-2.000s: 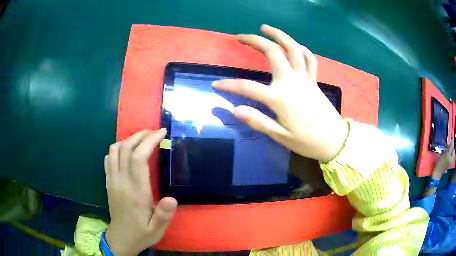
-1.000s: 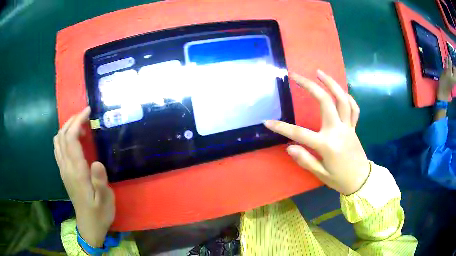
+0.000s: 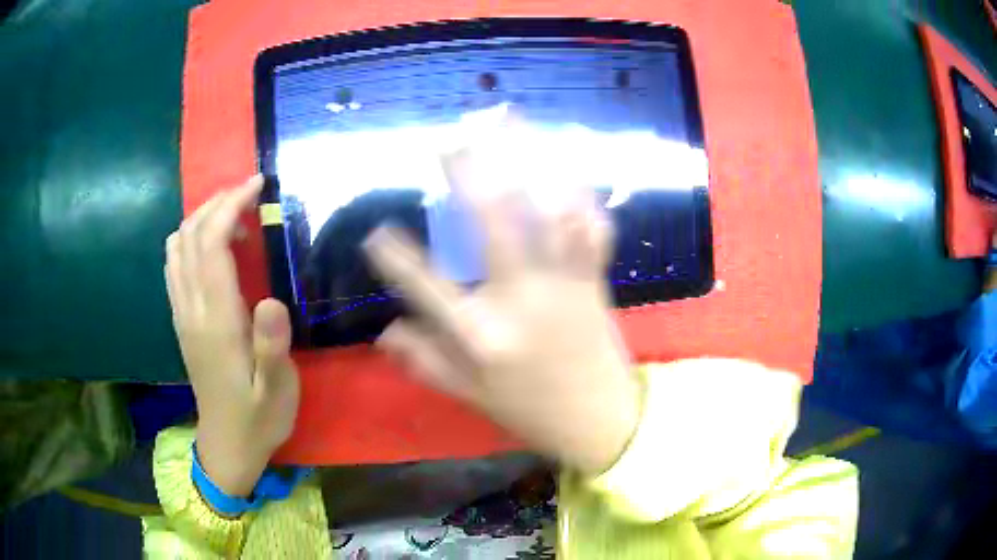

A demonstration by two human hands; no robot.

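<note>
A black-bordered tablet [image 3: 656,235] lies flat on an orange-red foam pad [image 3: 765,219]. Its screen shows a light page with several small dark spots along the top and dark areas below, under a strong white lamp reflection. A yellow tag [image 3: 271,214] is on its left edge. My left hand [image 3: 230,328] rests at the pad's left side, fingertips at the tablet's left edge, thumb near its lower left corner. My right hand [image 3: 525,328] is blurred, fingers spread over the lower middle of the screen; whether they touch it I cannot tell. It holds nothing.
The glossy green bench [image 3: 88,208] surrounds the pad. At the far right another orange-red pad [image 3: 962,219] carries a second tablet [image 3: 978,131]. A neighbour's blue sleeve [image 3: 981,356] shows at the right edge. A yellow floor line [image 3: 109,502] is at lower left.
My right hand has moved left from the tablet's right edge to over the screen. The display has changed from light boxes to a different page. The view has shifted; my left hand stays at the left edge.
</note>
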